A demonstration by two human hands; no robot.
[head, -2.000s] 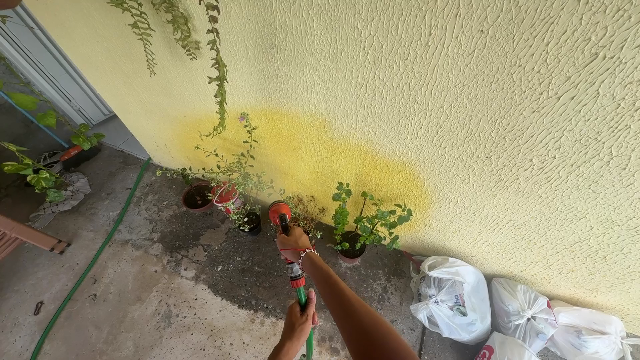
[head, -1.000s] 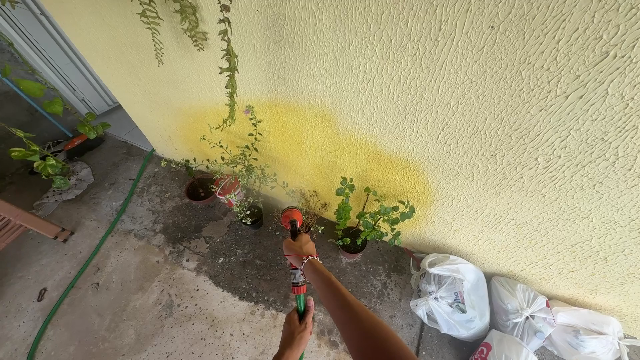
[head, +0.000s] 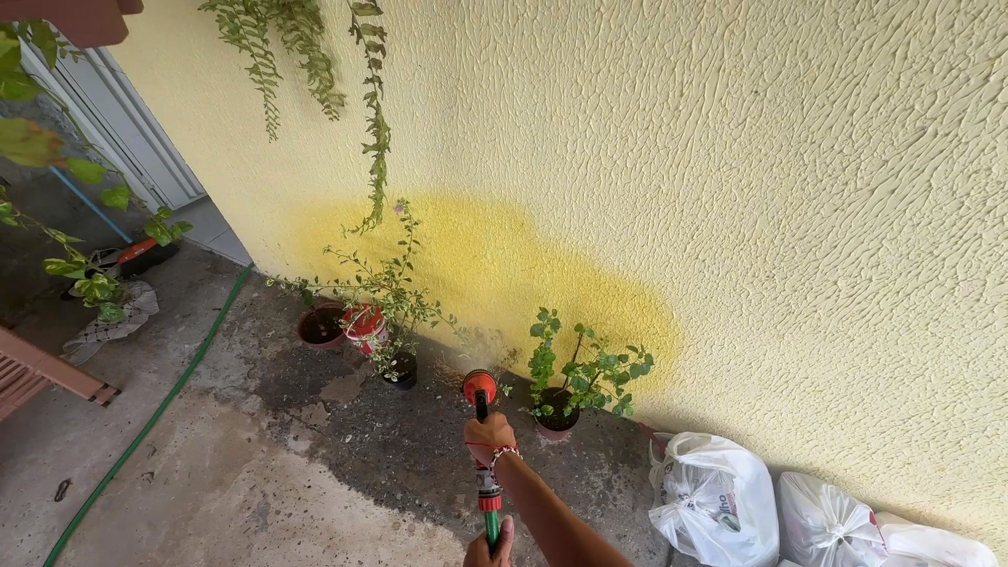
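Note:
My right hand [head: 489, 438], with beaded bracelets at the wrist, grips the handle of a red and black hose spray nozzle [head: 479, 387]. Below it my left hand [head: 490, 549] is closed around the green hose [head: 492, 529] near its red connector. A fine mist shows past the nozzle head, in front of a thin, dry-looking plant by the wall. To the right stands a leafy potted plant [head: 557, 417]. Left of the nozzle are a black pot [head: 402, 372], a red and white bucket [head: 365, 325] and a brown pot [head: 321, 324] with plants.
A textured yellow wall [head: 748, 197] has a darker wet patch behind the pots. Tied white plastic bags [head: 748, 496] lie at its foot on the right. The hose runs along the concrete floor [head: 197, 472] on the left, near a brown slatted item [head: 47, 370]. Fern fronds [head: 374, 118] hang above.
Both hands still hold the nozzle and hose. The nozzle has shifted slightly to the right relative to the pots since the oldest frame.

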